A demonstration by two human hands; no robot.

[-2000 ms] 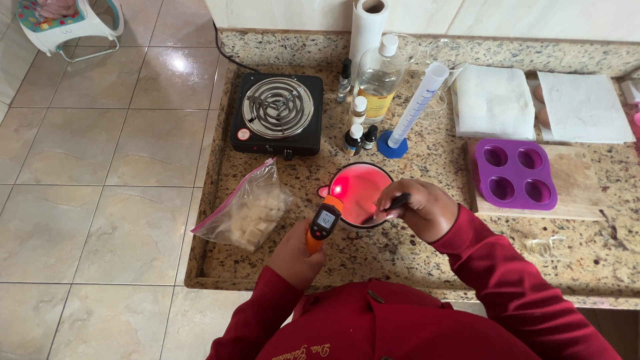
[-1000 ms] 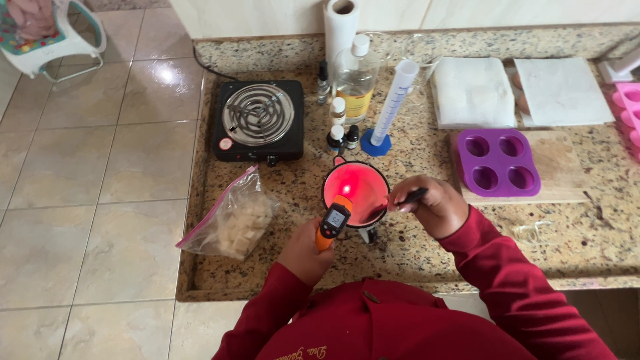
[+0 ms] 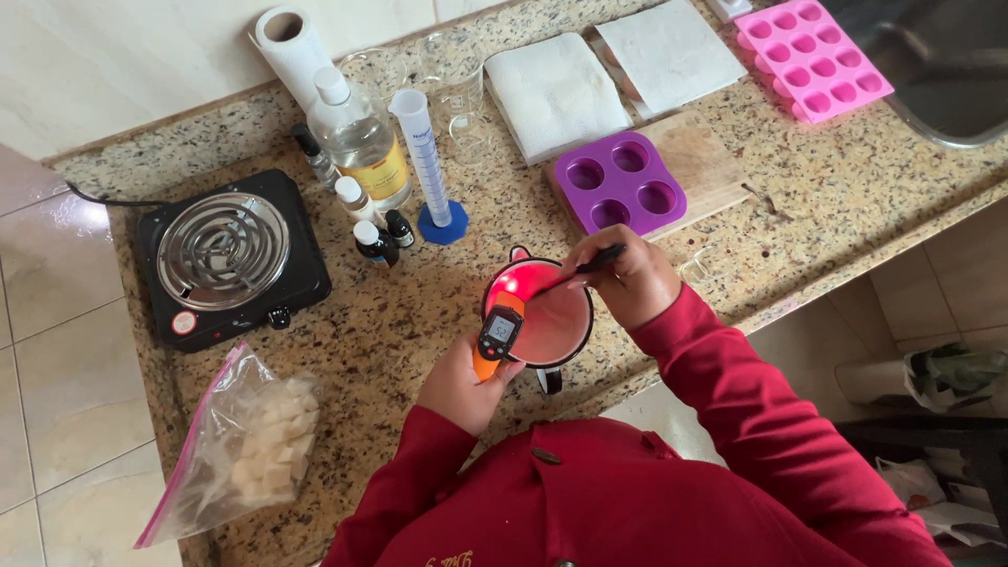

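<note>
My left hand is closed around an orange and black infrared thermometer, held over the near left rim of an enamel pot. The thermometer's screen is lit, and a red glow falls on the pot's inner wall and contents. In my right hand, above the pot's right rim, is a black-handled utensil; its lower end reaches into the pot, and its tip is hard to make out. The pot's black and white handle points towards me. Pinkish liquid seems to cover the pot's bottom.
Left are an electric coil hot plate and a zip bag of pale cubes. Behind the pot stand a graduated cylinder, a large bottle and small bottles. A purple silicone mold lies on a wooden board; a pink mold is beside the sink.
The view has shifted and turned to the right. Both hands still hold the thermometer and the utensil at the pot, and the red glow remains inside it.
</note>
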